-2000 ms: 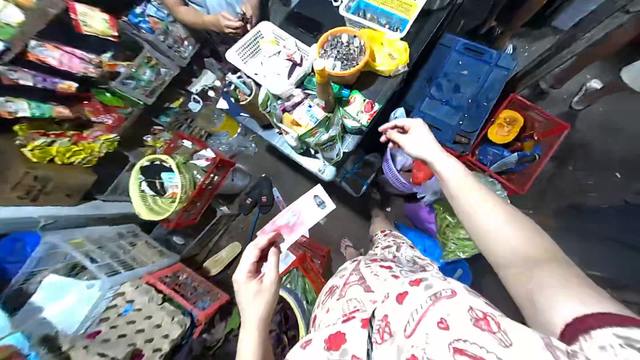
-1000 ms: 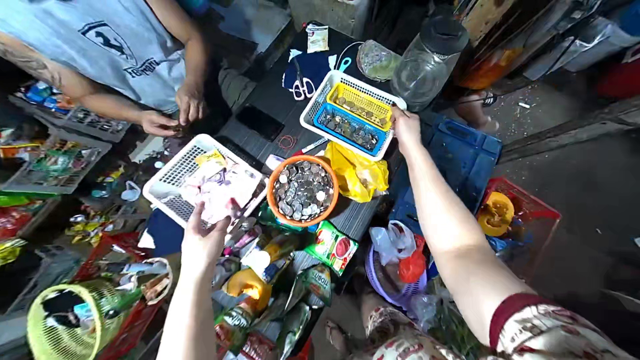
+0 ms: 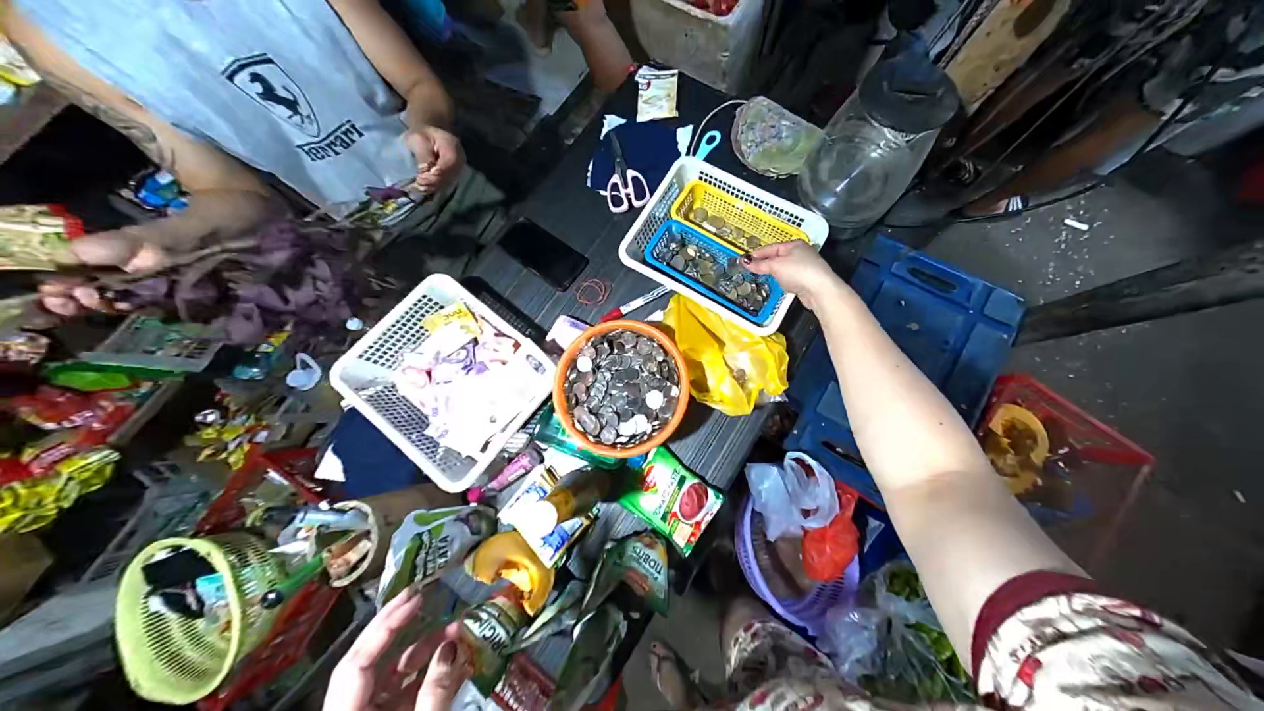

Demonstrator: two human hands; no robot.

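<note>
My right hand (image 3: 795, 269) reaches over a white plastic basket (image 3: 647, 222), its fingertips at the coins in a blue basket (image 3: 664, 259); whether they pinch a coin cannot be told. Beside that blue basket, a yellow basket (image 3: 696, 197) also holds coins. My left hand (image 3: 400, 652) is at the bottom edge, fingers apart and nothing in them, near packaged goods. An orange bowl (image 3: 563, 400) full of coins stands mid-table. Left of it, banknotes (image 3: 474, 385) lie in another white basket (image 3: 380, 341). A yellow plastic bag (image 3: 726, 360) sits right of the bowl.
Across the table (image 3: 504, 212) a person (image 3: 286, 99) handles purple leafy stems (image 3: 267, 286). Scissors (image 3: 626, 188), a phone (image 3: 541, 253), a marker (image 3: 632, 304) and a clear jar (image 3: 874, 148) are on the table. A blue crate (image 3: 904, 346), red crate (image 3: 1096, 434) and purple basket (image 3: 765, 583) stand at right.
The banknote in my left hand two seconds ago is gone from it, and that hand has drawn back from the banknote basket. My right hand has moved from the white basket's edge to the coins. The view has shifted.
</note>
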